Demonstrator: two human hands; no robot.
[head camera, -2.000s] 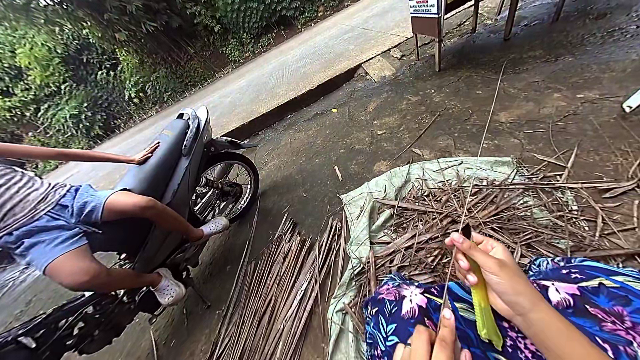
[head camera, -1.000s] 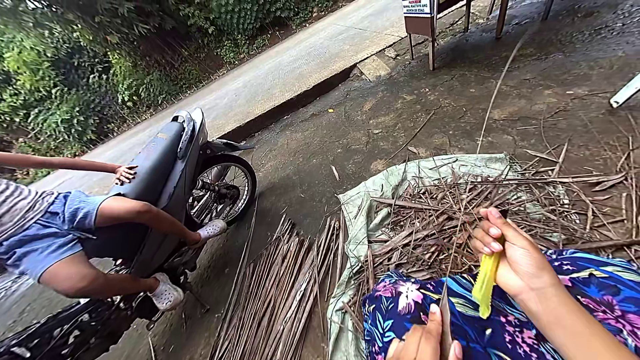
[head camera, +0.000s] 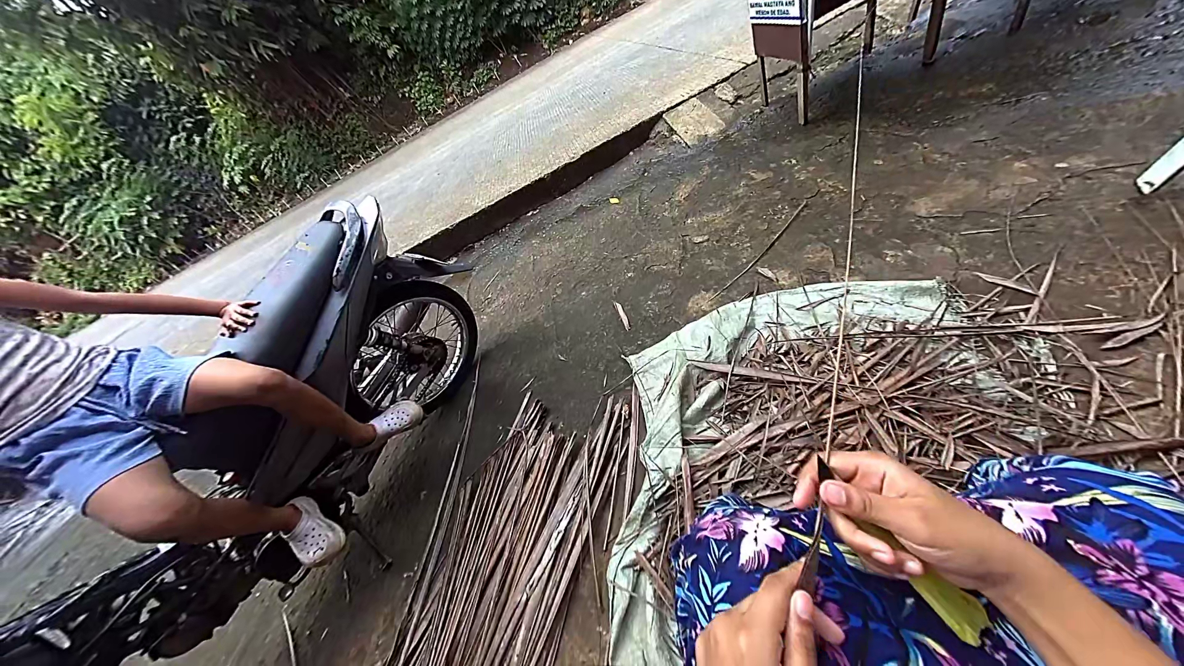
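My left hand (head camera: 763, 622), at the bottom, pinches the base of a brown dried palm leaflet (head camera: 812, 564). Just above it, my right hand (head camera: 902, 518) grips a knife with a dark blade (head camera: 824, 470) and a yellow-green handle or wrap (head camera: 953, 603). The blade tip lies against the leaflet. A long thin midrib (head camera: 846, 277) rises from between my hands toward the top. Dried strips (head camera: 869, 398) lie heaped on a pale green sack (head camera: 661, 407) beyond my lap, which is covered by blue floral cloth (head camera: 740, 555).
A bundle of long dried leaflets (head camera: 518, 546) lies left of the sack. A person (head camera: 102, 398) sits on a parked motorcycle (head camera: 305, 305) at left. Behind are a concrete road (head camera: 555, 102), a wooden stand (head camera: 782, 46) with a sign, and a white bar (head camera: 1161, 168) at right.
My right hand with the knife has come down and closer to my left hand since one second ago. The thin midrib now stands nearly upright.
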